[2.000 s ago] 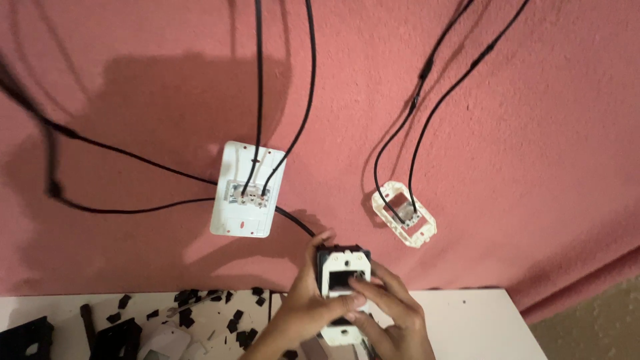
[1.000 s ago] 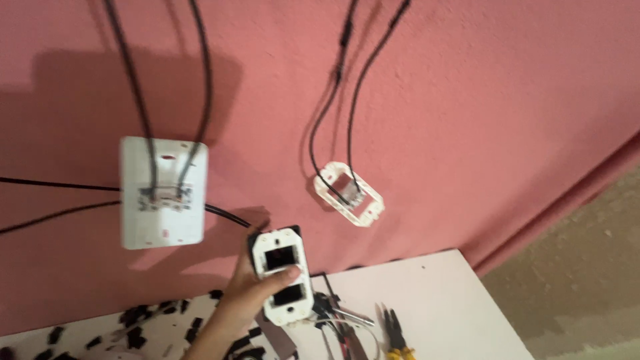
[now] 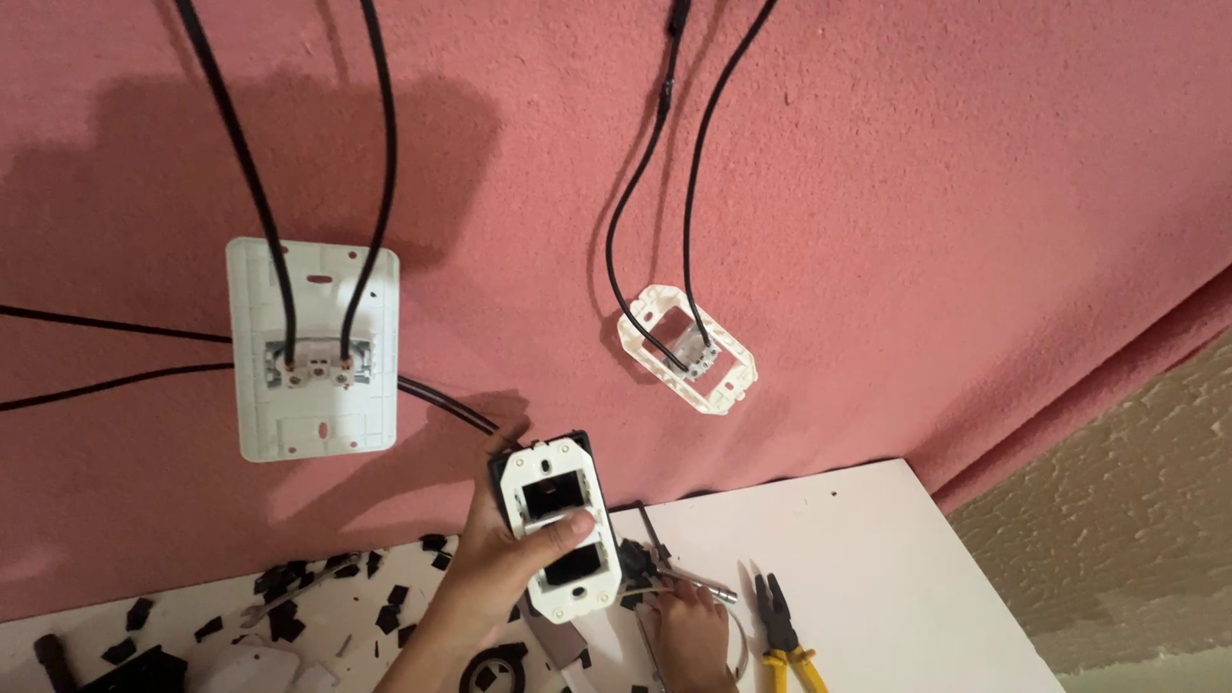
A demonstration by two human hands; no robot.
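Observation:
My left hand [image 3: 500, 553] holds a white mounting frame [image 3: 570, 602] with two openings against a black electrical box [image 3: 500, 472], its thumb across the middle bar. Two black wires [image 3: 448, 402] run to that box from behind a white wall plate [image 3: 313, 423], which hangs back side out with wires in its terminals. Up and to the right, a white support frame [image 3: 736, 380] hangs from two black wires. My right hand [image 3: 693, 635] is down at the white table among tools, near a metal shaft [image 3: 698, 582]; its fingers are partly hidden, so its hold is unclear.
Yellow-handled pliers [image 3: 782, 616] lie on the white table [image 3: 866, 558] right of my right hand. A roll of black tape [image 3: 493, 669], a wrench [image 3: 289, 599] and scattered black scraps [image 3: 390, 608] are at the left. The pink wall [image 3: 866, 192] rises behind.
My right hand has left the mounting frame, where it was two seconds ago, and is now down among the tools. My left hand still holds the frame and box.

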